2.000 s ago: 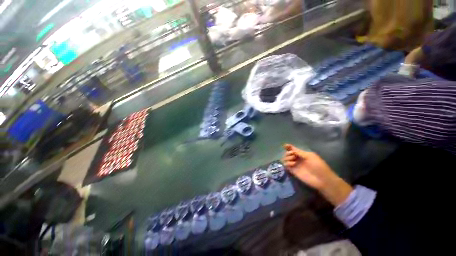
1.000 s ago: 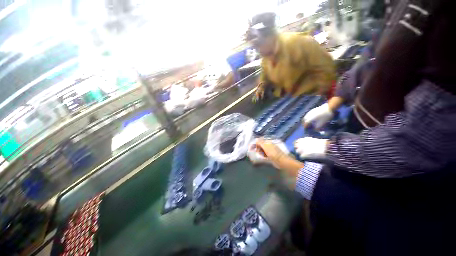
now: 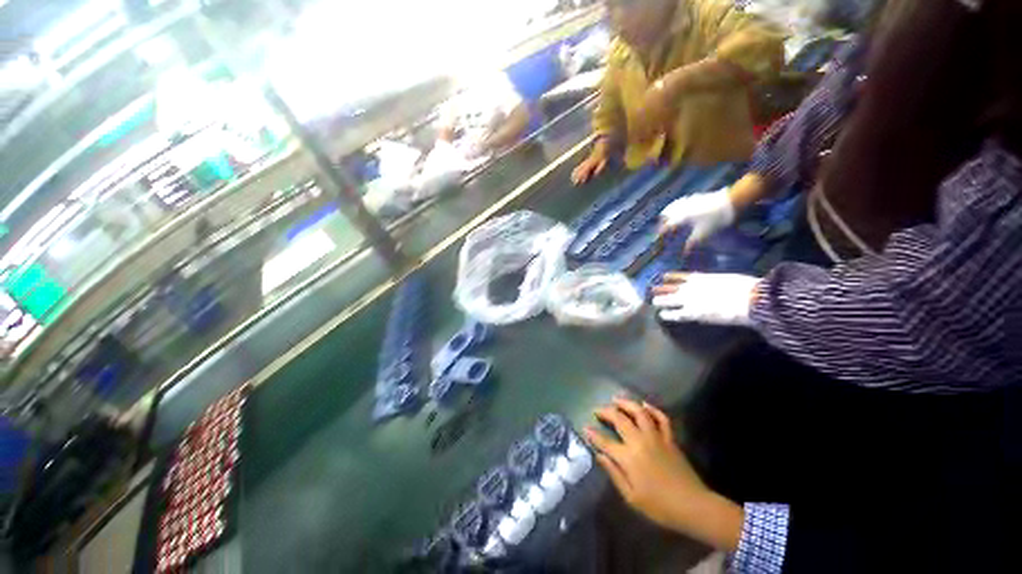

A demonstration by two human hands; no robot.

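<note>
A row of blue-grey housing units [image 3: 527, 489] with round patterned heads lies on a dark strip at the lower middle. My right hand [image 3: 653, 462] is at the right end of the row, palm down with fingers spread. No held part shows in it, though its fingertips are blurred. A smaller clear plastic bag [image 3: 594, 296] and a large open clear bag [image 3: 495, 269] with dark parts inside lie beyond the hand. My left hand is not in view.
Small black parts [image 3: 457, 428] lie by loose blue-grey shells [image 3: 461, 364]. Another row of units [image 3: 400, 357] stands behind them. Red-and-white parts [image 3: 202, 482] are at far left. A neighbour's white-gloved hands [image 3: 708, 298] work at right; a person in yellow [image 3: 684, 90] stands across the bench.
My right hand was at the row's end, then at the smaller bag, and is now back at the row's end with fingers spread. The view has swung right.
</note>
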